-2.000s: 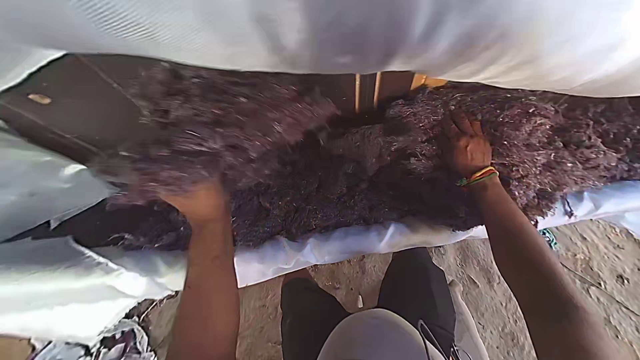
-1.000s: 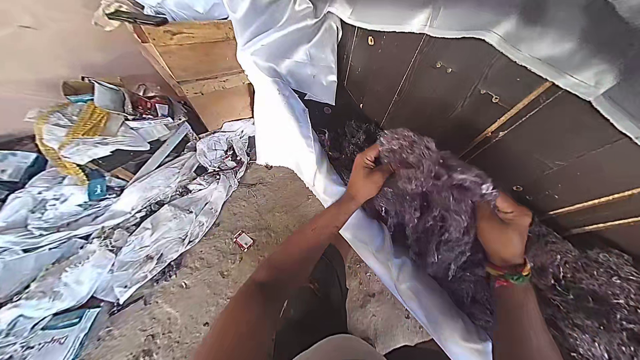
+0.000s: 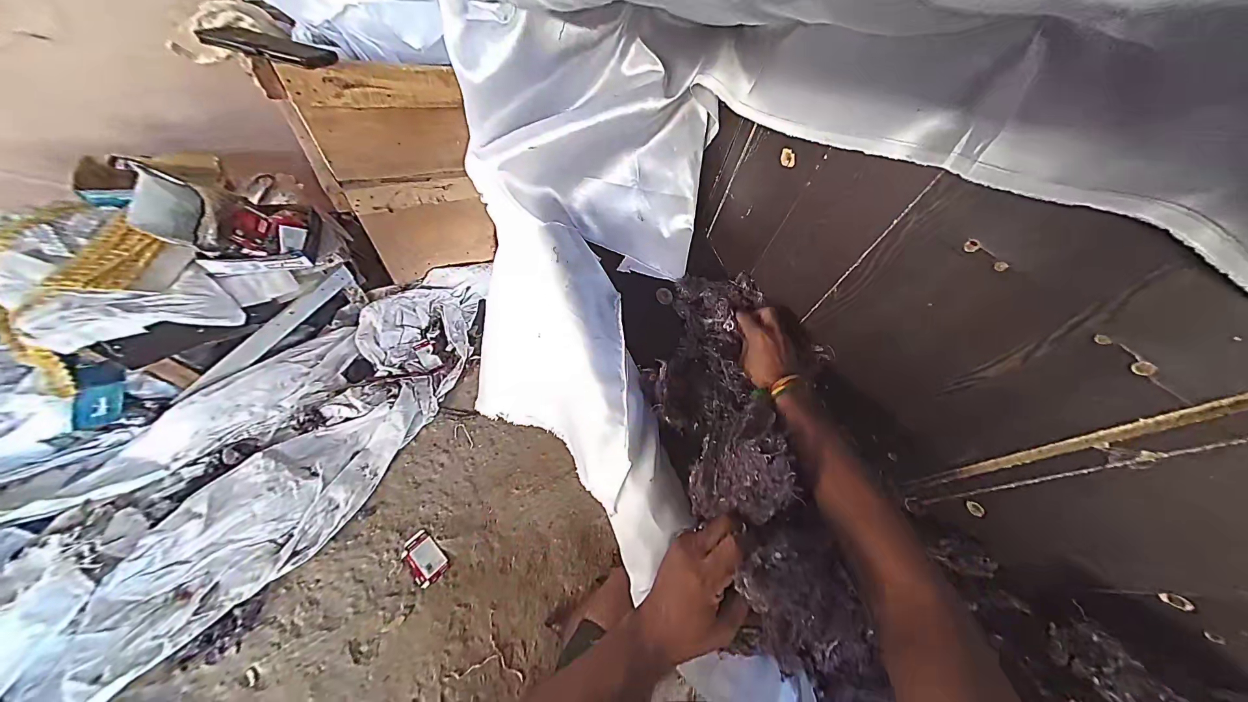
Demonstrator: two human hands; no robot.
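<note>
Purple-grey loose fibre stuffing (image 3: 746, 473) lies in a long heap between a white satin cloth (image 3: 575, 322) and a dark panel (image 3: 877, 292). My right hand (image 3: 767, 346), with a coloured band at the wrist, presses into the far end of the heap; its fingertips are partly buried in the fibre. Nearer to me, my left hand (image 3: 694, 590) is at the heap's left side, beside the cloth edge, with its fingers curled. Whether it grips fibre or cloth is not plain. More white satin hangs over the panel's top.
Crumpled clear plastic sheeting (image 3: 292, 546) covers the ground at left, below a pile of cartons and scraps (image 3: 175, 214). A wooden box or frame (image 3: 390, 146) stands behind the cloth. A small red-and-white packet (image 3: 425, 559) lies on the dirt. A yellowish strip (image 3: 1092, 444) crosses the panel.
My right hand has gone from the near part of the fibre to its far end, past my left hand. My left hand has come back nearer to me, beside the cloth.
</note>
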